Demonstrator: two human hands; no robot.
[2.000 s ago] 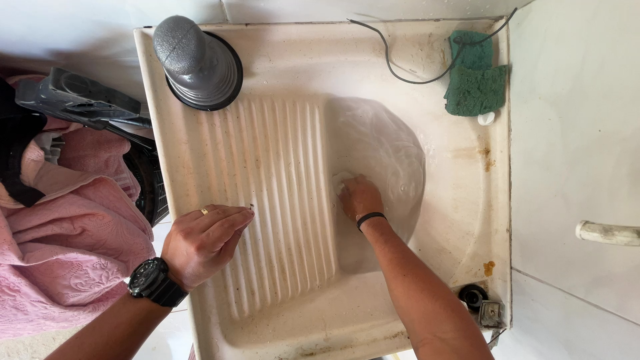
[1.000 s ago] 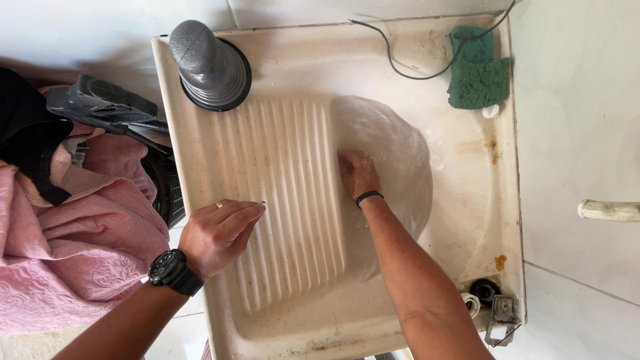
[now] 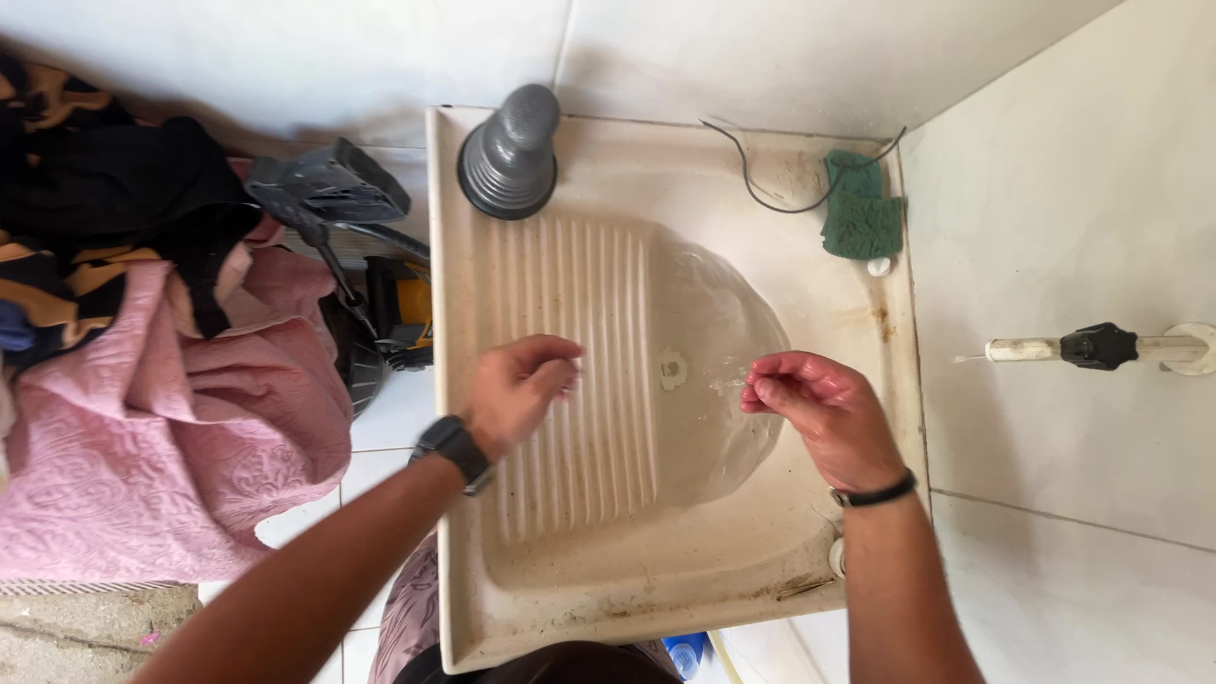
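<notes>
My right hand [image 3: 822, 408], wet and with fingers curled, hovers over the right side of the water in the laundry sink [image 3: 807, 313]. It appears to hold nothing, though its fingertips are close together. A dark band is on that wrist. My left hand [image 3: 527, 385], slightly blurred, hangs over the ribbed washboard [image 3: 589, 446]; whether anything is between its bent fingers cannot be told. A watch [image 3: 454, 451] is on the left wrist. Below the shallow cloudy water [image 3: 717, 418] the drain [image 3: 673, 369] shows beside the washboard's edge.
A grey plunger-like object [image 3: 518, 152] stands at the sink's upper left corner. Green scouring pads [image 3: 862, 223] and a dark wire [image 3: 760, 198] lie at the upper right. A tap [image 3: 1054, 350] projects from the right wall. Pink fabric [image 3: 171, 446] and dark clothes lie left.
My right hand has come up out of the basin water and moved right, uncovering the drain. The view has shifted, bringing the whole tap into sight.
</notes>
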